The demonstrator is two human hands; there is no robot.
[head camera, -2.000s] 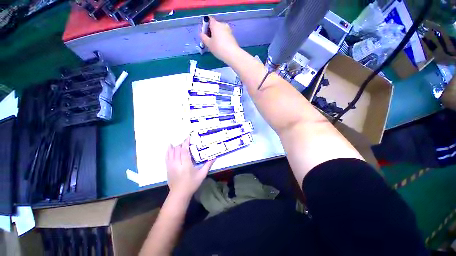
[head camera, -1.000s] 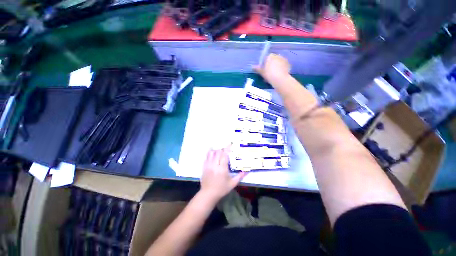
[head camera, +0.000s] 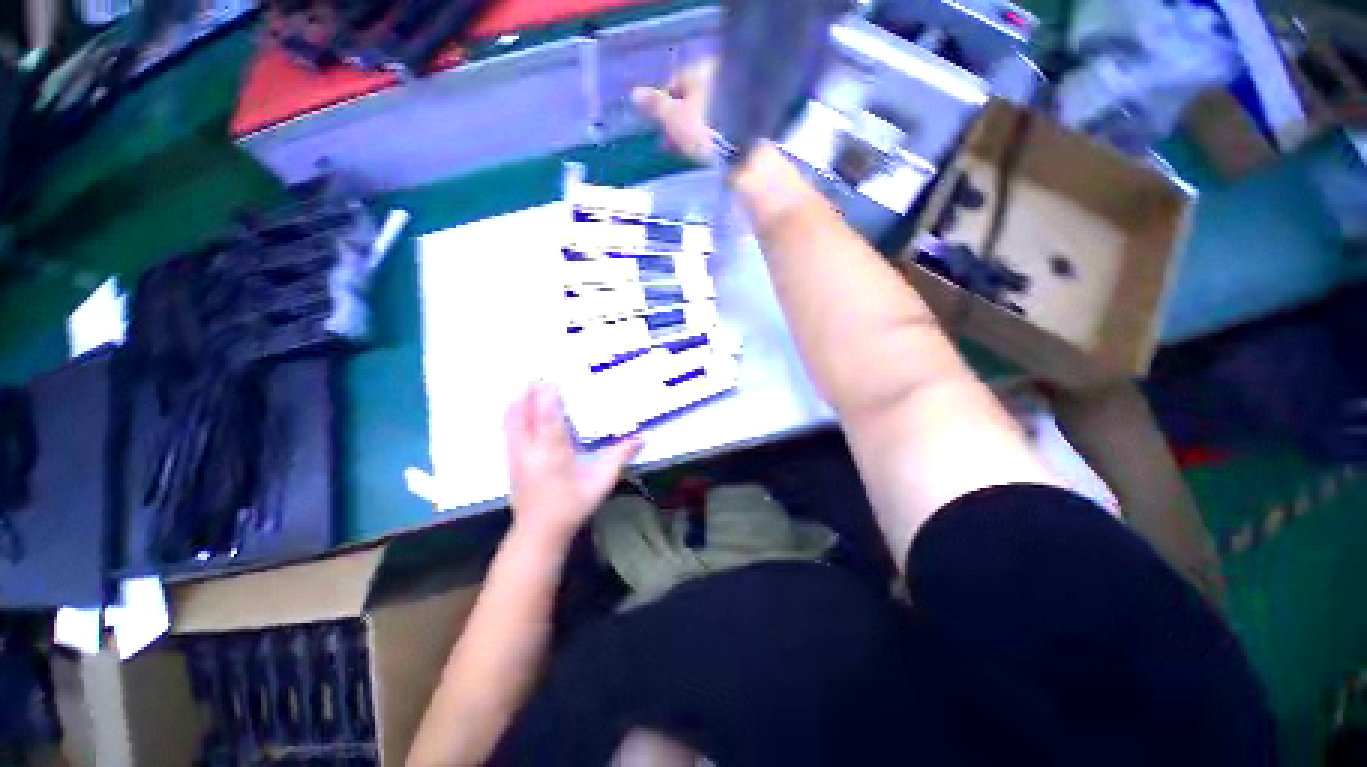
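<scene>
Several pale-faced black units (head camera: 652,382) lie side by side in a column on the white work sheet (head camera: 480,330). My left hand (head camera: 558,468) is at the left end of the nearest unit, fingers apart, thumb along its front edge; it does not close around the unit. My right hand (head camera: 687,114) is beyond the far end of the column, by the grey ledge. The blurred electric screwdriver (head camera: 772,68) hangs in front of part of it. No pen can be made out in it, and its grip is unclear.
The open carton (head camera: 1124,285) with small black pieces stands right, beside the screw feeder (head camera: 885,128). The black tray (head camera: 308,435) with strips and stacked units is left. A packing carton (head camera: 405,644) with black units is lower left. Black parts lie on the red surface (head camera: 285,90) behind the ledge.
The view has swung right again, then tilted. The white pen seen earlier in my right hand no longer shows. My left hand stays by the nearest unit, its fingers spread wider.
</scene>
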